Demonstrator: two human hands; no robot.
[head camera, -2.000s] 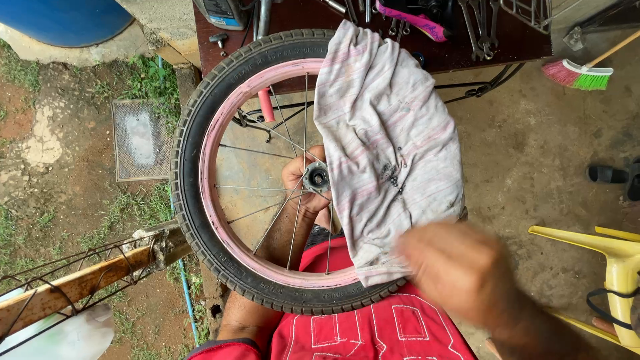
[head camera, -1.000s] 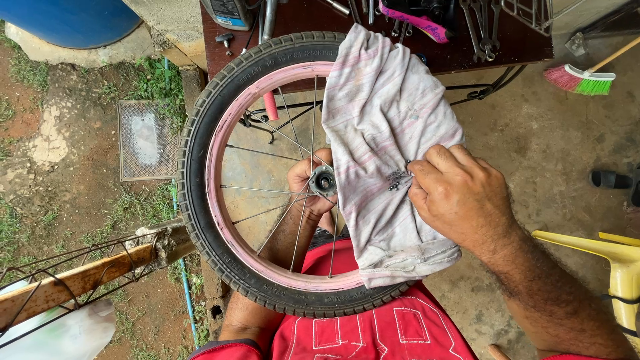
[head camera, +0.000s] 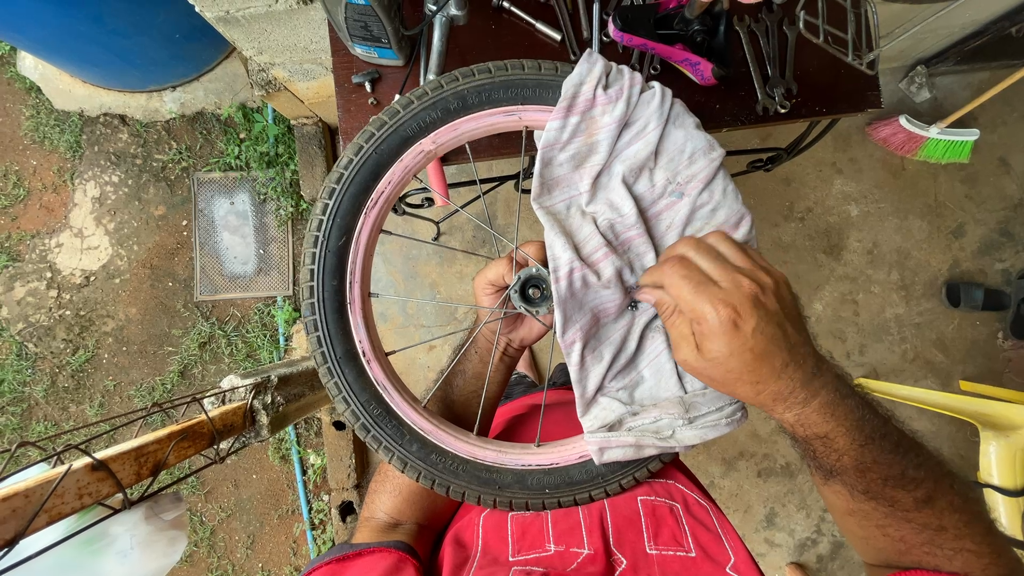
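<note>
A small bicycle wheel with a pink rim (head camera: 362, 264) and black tire (head camera: 330, 336) lies across the view. My left hand (head camera: 512, 296) grips its hub (head camera: 532, 290) from beneath, fingers partly behind the spokes. A pale, stained cloth (head camera: 608, 184) drapes over the right part of the wheel. My right hand (head camera: 720, 312) is over the cloth, thumb and forefinger pinched together at small dark metal parts (head camera: 633, 305), perhaps bearing balls. Whether something is between those fingertips is too small to tell.
Beyond the wheel, a dark red table (head camera: 832, 108) holds wrenches (head camera: 772, 64), a pink and black bicycle saddle (head camera: 672, 48) and a plastic bottle (head camera: 368, 32). A broom (head camera: 924, 138) and a yellow plastic chair (head camera: 960, 408) are at right. A rusty metal bar (head camera: 136, 472) stands at left.
My right hand was blurred low over the cloth two seconds ago, then came up to the small dark parts, where it remains. Fewer dark parts show on the cloth now. My left hand stays at the hub.
</note>
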